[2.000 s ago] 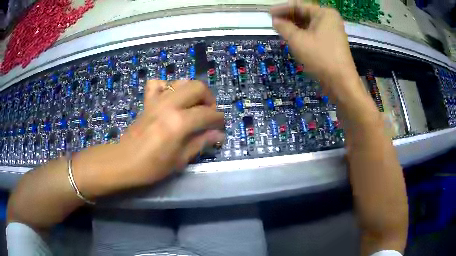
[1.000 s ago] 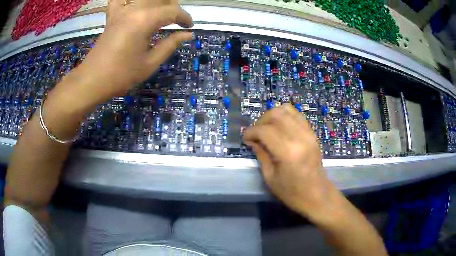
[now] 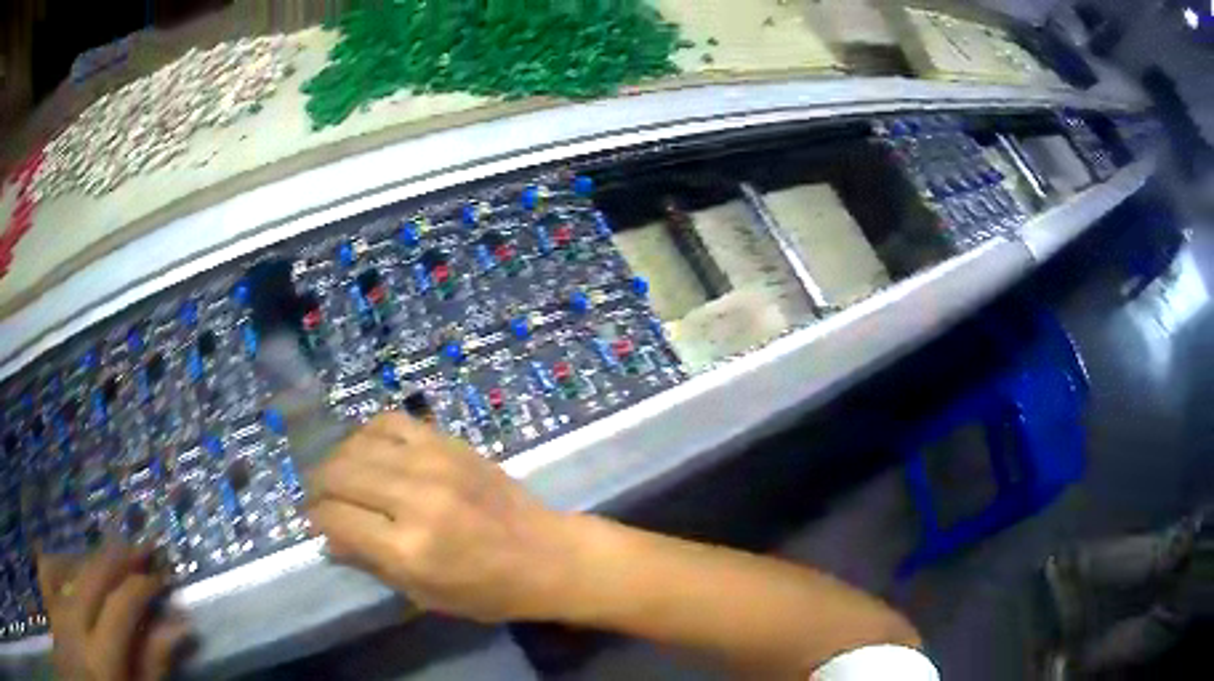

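A circuit board panel (image 3: 466,313) with red, green and blue parts on it lies in the conveyor track. Another panel (image 3: 127,439) with blue parts lies to its left, past a dark strip (image 3: 277,313). My right hand (image 3: 433,512) is over the near edge of the boards by this strip, fingers bent down and close together; its fingertips are partly hidden, and I cannot tell if they hold a part. My left hand (image 3: 113,612) is blurred at the lower left, over the near rail, fingers bent; what it holds cannot be told.
Green parts (image 3: 493,47) and off-white parts (image 3: 153,113) are heaped on the pale shelf, with red parts (image 3: 16,213) at the far left. A metal rod (image 3: 786,250) crosses the open track. A near rail (image 3: 746,399) edges it. A blue crate (image 3: 999,432) stands below right.
The view has swung right, showing more open track and the off-white heap. My left hand has come back from the far rail to the near one. My right hand stays by the dark strip.
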